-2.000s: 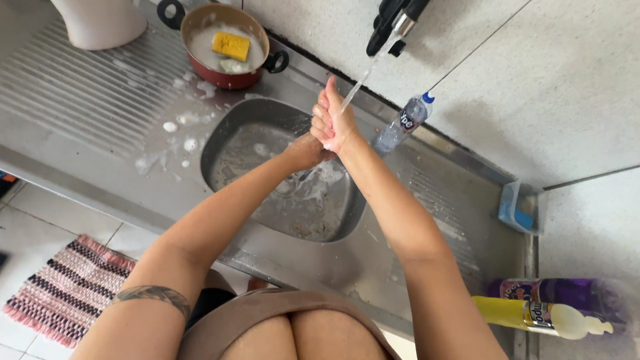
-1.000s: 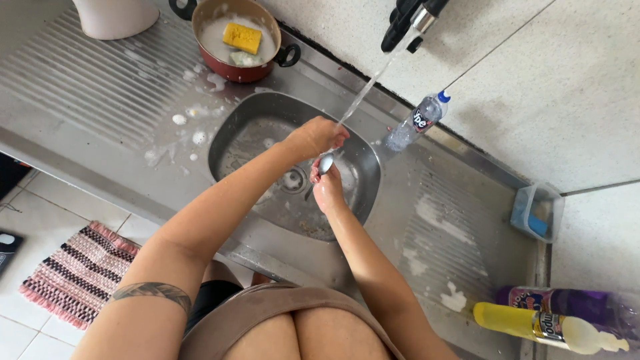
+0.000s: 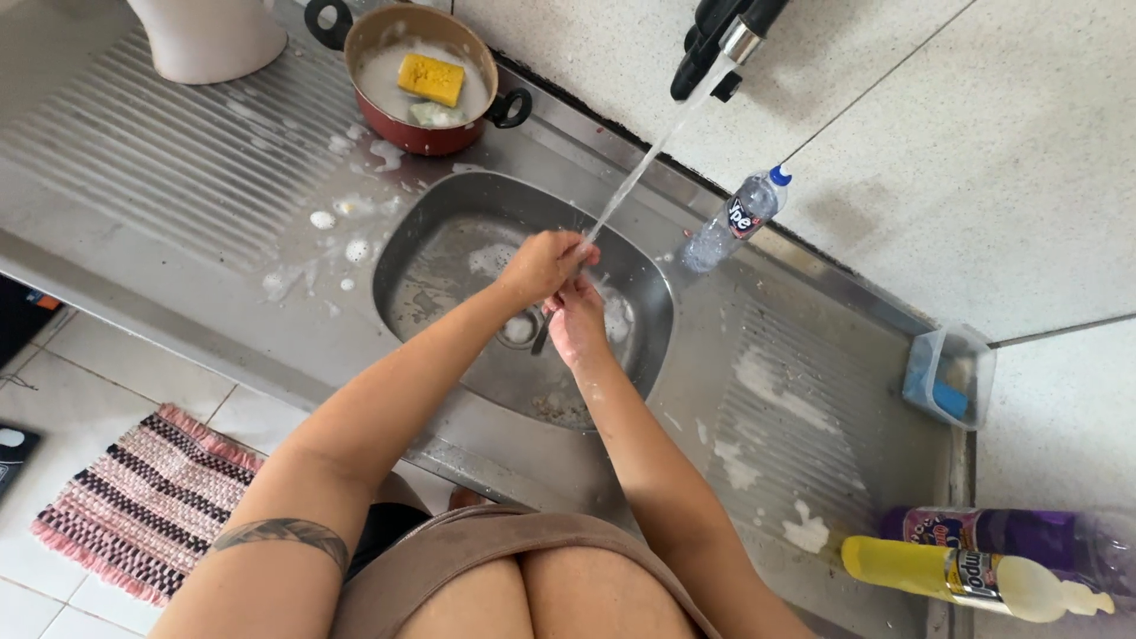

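Observation:
Over a stainless steel sink basin (image 3: 426,293), water from a faucet (image 3: 738,43) runs onto both hands. My right hand (image 3: 577,324) is closed around a metal utensil, probably a spoon, whose dark handle (image 3: 540,335) sticks out below the fingers toward the drain. My left hand (image 3: 546,266) is bent over the utensil's upper end, fingers in the stream; whether it grips the metal is hidden. Behind the basin at the left stands a red pot (image 3: 417,138) with black handles, holding suds and a yellow sponge (image 3: 431,80).
A clear detergent bottle (image 3: 737,222) stands behind the basin. A plastic container (image 3: 923,373) with a blue item sits at the right corner. Yellow (image 3: 896,564) and purple (image 3: 1021,537) bottles are at lower right. A white vessel (image 3: 209,35) stands on the foam-spotted ribbed drainboard (image 3: 177,169).
Two seconds ago the hands were pressed together under the stream; one second ago they were apart, with a spoon's bowl showing at the right hand. Now they have come together around the utensil.

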